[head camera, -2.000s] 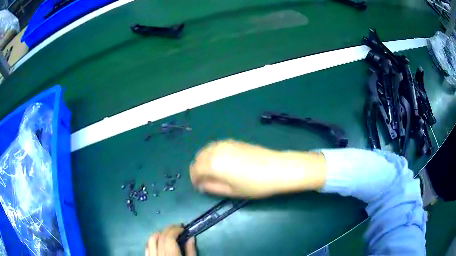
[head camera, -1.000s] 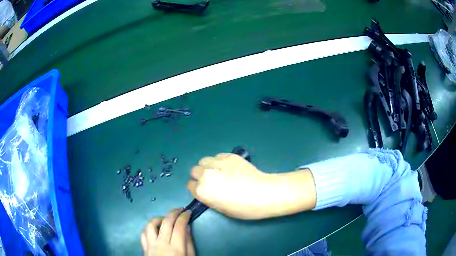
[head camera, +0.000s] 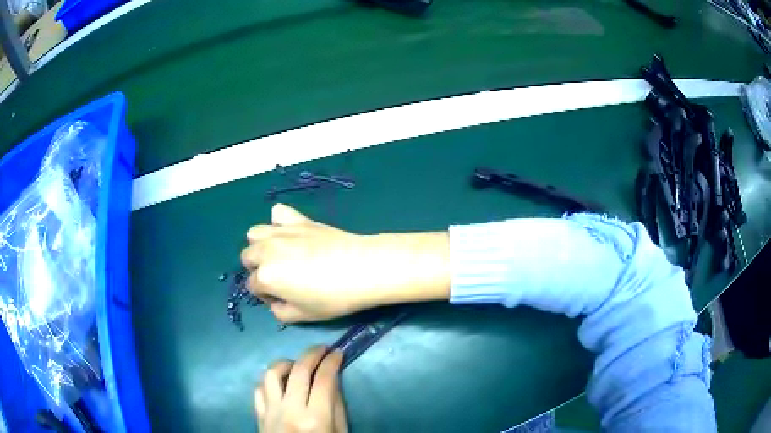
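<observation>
My left hand (head camera: 301, 394) is at the bottom, its fingers closed on one end of a black housing (head camera: 363, 338) that lies slanted, ribbed channel up, its far part below my right wrist. My right hand (head camera: 308, 266) is over the right side of the pile of tiny black bits (head camera: 236, 303) and hides part of it. Its fingers are bent down and the fingertips are hidden, so I cannot tell if they hold a bit. Thin black link rods (head camera: 313, 183) lie beyond my right hand.
A curved housing (head camera: 528, 188) lies beyond my right sleeve. A housing heap (head camera: 680, 169) is at right. A blue bin (head camera: 115, 254) with a clear bag (head camera: 42, 254) is at left. A white strip (head camera: 380, 123) crosses before the belt (head camera: 254, 76), where a housing (head camera: 406, 5) lies at the top edge.
My right hand has moved from the housing left and away to the tiny bits, uncovering the housing's channel. My left hand still holds the housing's end. The belt housing has moved right.
</observation>
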